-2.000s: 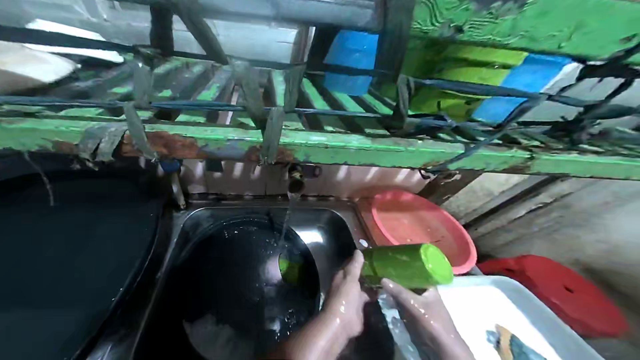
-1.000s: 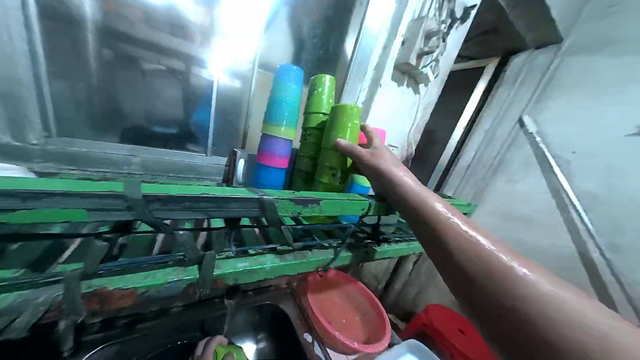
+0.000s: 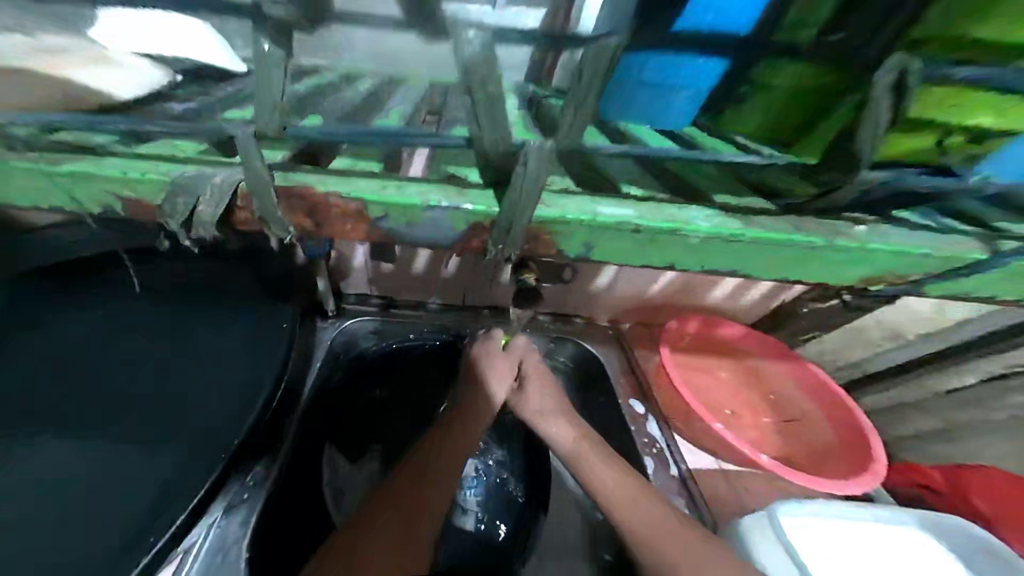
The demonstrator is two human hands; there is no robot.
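Note:
My left hand (image 3: 490, 370) and my right hand (image 3: 534, 388) are together under the running tap (image 3: 526, 288), at the back of the metal sink (image 3: 344, 336). Between them a small bit of a bright green thing (image 3: 506, 342) shows; my fingers hide the rest, so its kind cannot be told. Water from the tap runs onto it. Below my forearms a black basin (image 3: 400, 372) stands in the sink, with water and a clear plastic thing (image 3: 470, 488) in it.
Above the sink runs a green slatted rack (image 3: 640, 232) with blue cups (image 3: 664, 88) and green cups (image 3: 784, 104). A pink basin (image 3: 768, 400) stands right of the sink, near a white container (image 3: 872, 528) and a red thing (image 3: 960, 496). A large black tub (image 3: 144, 400) is at the left.
My right hand has come down from the stacked green cups on the rack, where it was one second ago, to my left hand under the tap. The view has swung back down to the sink.

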